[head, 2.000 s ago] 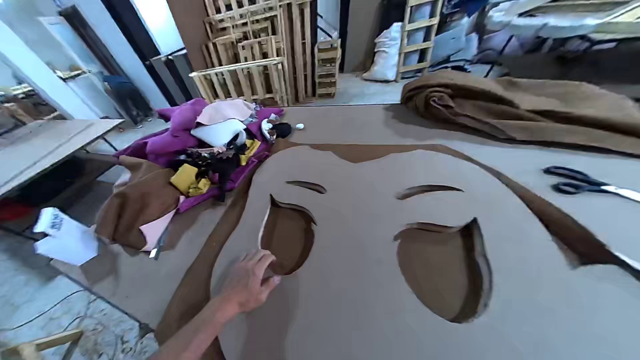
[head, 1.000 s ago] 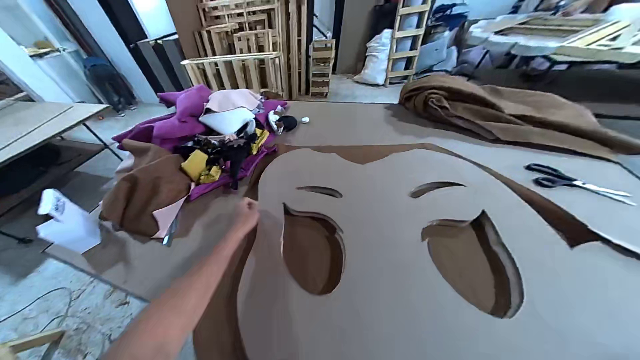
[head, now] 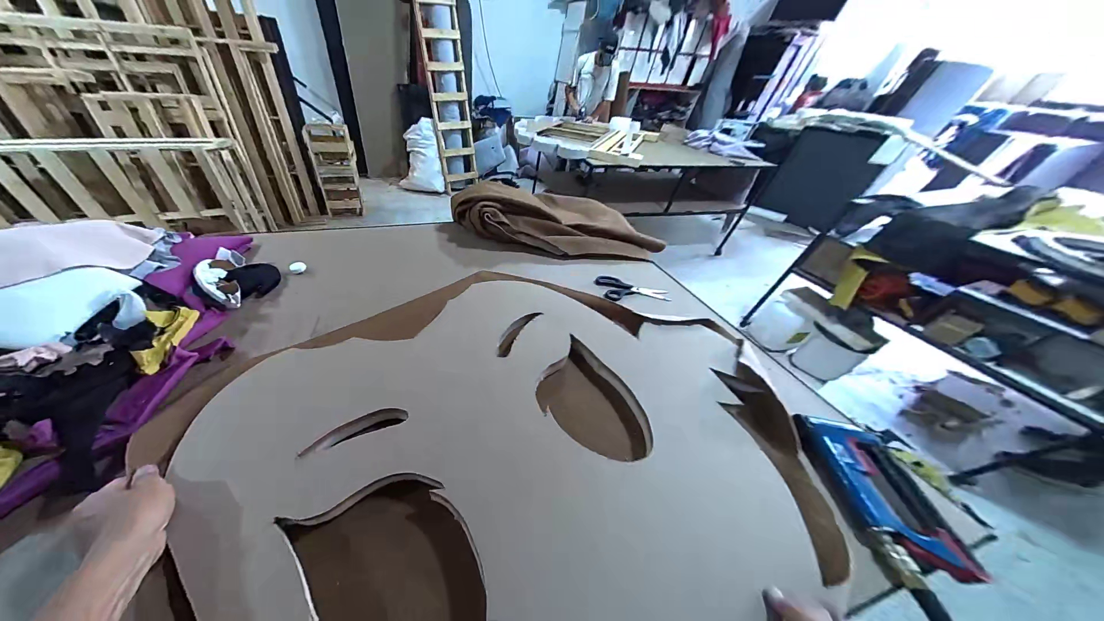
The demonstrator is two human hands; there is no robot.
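A large grey panel (head: 517, 509) with cut-out eye and eyebrow shapes lies on brown fabric (head: 388, 325) over the worktable. At the lower left, my left hand (head: 129, 517) pinches the brown fabric at the panel's left edge. My right hand (head: 798, 606) shows only by its fingertips at the bottom edge, by the panel's lower right part; its grip is hidden. Black-handled scissors (head: 631, 290) lie beyond the panel. Right of it, a blue and red tool (head: 888, 492) with a hose fitting rests at the table's edge.
Fabric scraps, purple (head: 203, 267) and yellow (head: 164, 338), are heaped at the left. A folded brown cloth (head: 552, 220) lies at the far side of the table. A loaded shelf rack (head: 975, 362) stands to the right. Another person (head: 595, 82) works at a far table.
The view has swung right, bringing my right fingertips and the blue tool into sight. My left hand was over the left eye cut-out, then at the panel's left edge.
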